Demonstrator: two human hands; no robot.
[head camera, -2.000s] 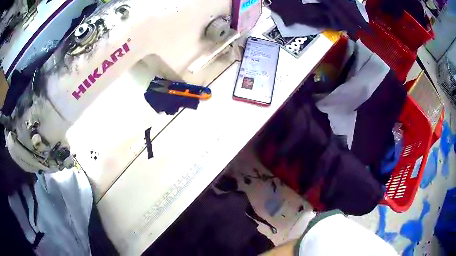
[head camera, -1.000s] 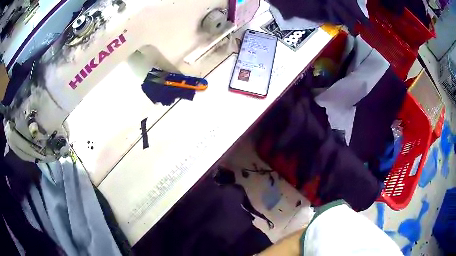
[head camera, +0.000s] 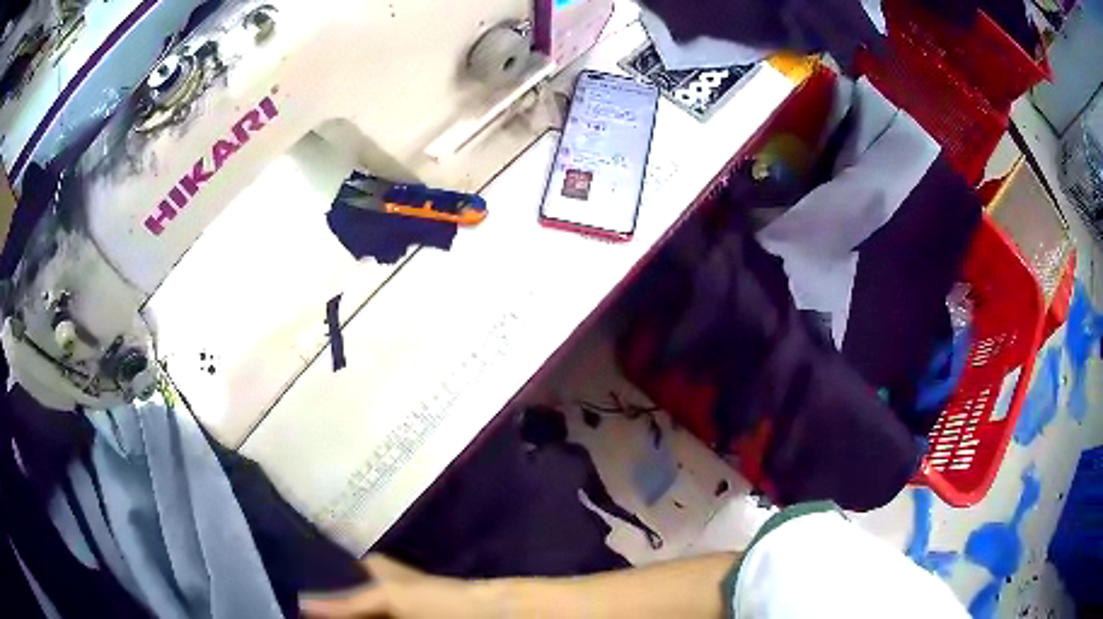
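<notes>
My right hand (head camera: 377, 591) is at the bottom edge, partly cut off, its fingers at the edge of a dark navy panel (head camera: 288, 532). Whether the fingers grip the cloth or rest on it does not show clearly. A pale grey-blue panel (head camera: 182, 496) lies beside the navy cloth, hanging in folds below the needle end of the white sewing machine (head camera: 115, 224). The presser foot area (head camera: 143, 377) is small and blurred. My left hand is not in view.
Orange-and-blue snips (head camera: 417, 203) lie on a navy scrap (head camera: 375, 239) under the machine arm. A dark strip (head camera: 335, 333) and a lit smartphone (head camera: 601, 154) lie on the table. Red baskets (head camera: 998, 417) and draped dark cloth (head camera: 774, 363) are at the right.
My right hand has come into view at the bottom, beside the navy cloth. The forearm now reaches further left. The machine and table sit slightly further left and higher in the picture.
</notes>
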